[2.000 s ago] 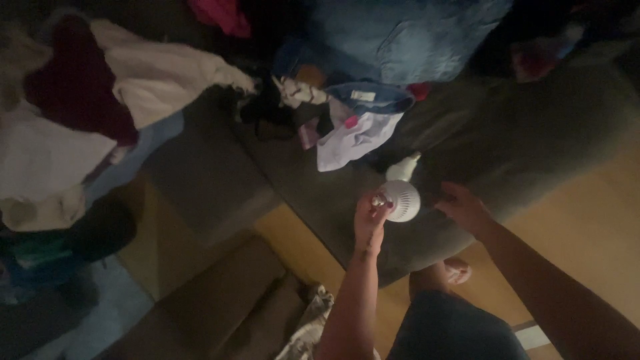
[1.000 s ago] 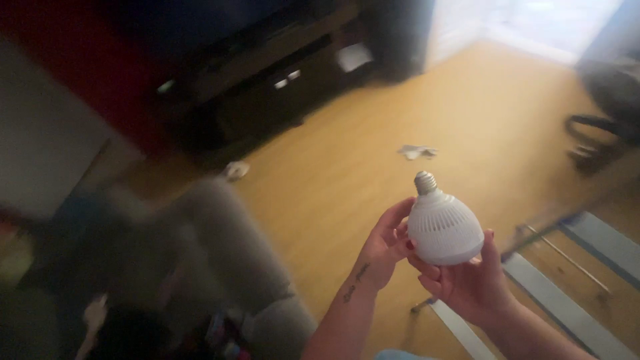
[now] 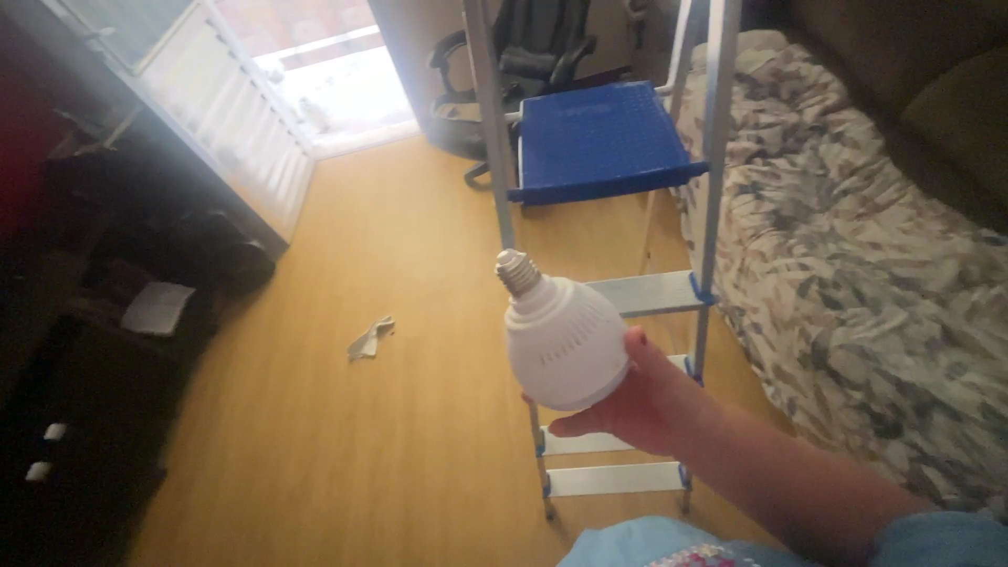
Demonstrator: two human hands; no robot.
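A large white light bulb (image 3: 563, 342) with a metal screw base is held in my right hand (image 3: 642, 402), whose fingers wrap around its lower right side. The screw base points up and to the left. Behind the bulb stands an aluminium stepladder (image 3: 646, 295) with a blue plastic platform (image 3: 602, 142); the bulb and hand cover part of its steps. My left hand is outside the view.
A sofa with a patterned cover (image 3: 843, 260) runs along the ladder's right. Behind the ladder is an office chair (image 3: 535, 63). A white louvred door (image 3: 236, 118) stands open at upper left, a dark cabinet (image 3: 94, 378) below it. A small cloth (image 3: 370, 339) lies on the floor.
The view has swung widely, from the dark sofa with clothes to the stepladder. One second ago both hands were on the bulb; now only my right hand holds it, and my left has left the view.
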